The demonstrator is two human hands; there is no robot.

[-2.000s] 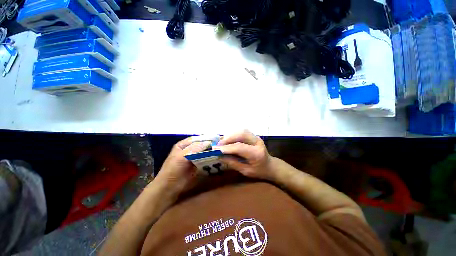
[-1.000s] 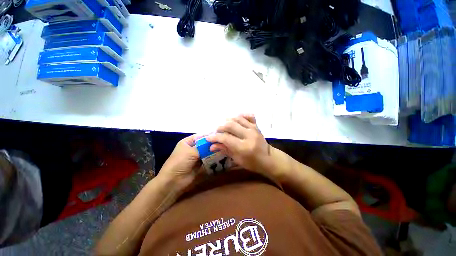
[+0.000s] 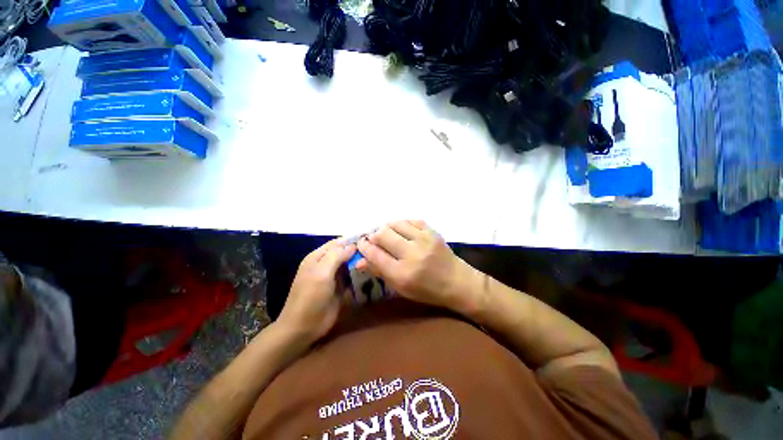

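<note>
A small blue and white retail box (image 3: 367, 287) with a dark cable picture is held over the lap, just below the table's front edge. My left hand (image 3: 314, 288) grips its left side. My right hand (image 3: 418, 263) is on its upper right side, with fingers bent at the top end near a blue flap. The fingers hide most of the box's upper end. A heap of coiled black cables (image 3: 524, 103) lies at the table's back, right of the middle. Flat blue and white cartons (image 3: 631, 142) lie right of it.
Finished blue boxes (image 3: 137, 137) stand stacked on the white table (image 3: 343, 155) at left. Greyish sleeves and blue cartons (image 3: 738, 129) stand at far right. White cables (image 3: 13, 56) lie far left. Red stools (image 3: 176, 318) show below. A person's sleeve (image 3: 34, 344) is at the left edge.
My right fingers have moved onto the box's top end, and less of its blue end shows than a second ago. The box stays in both hands. The view has shifted slightly.
</note>
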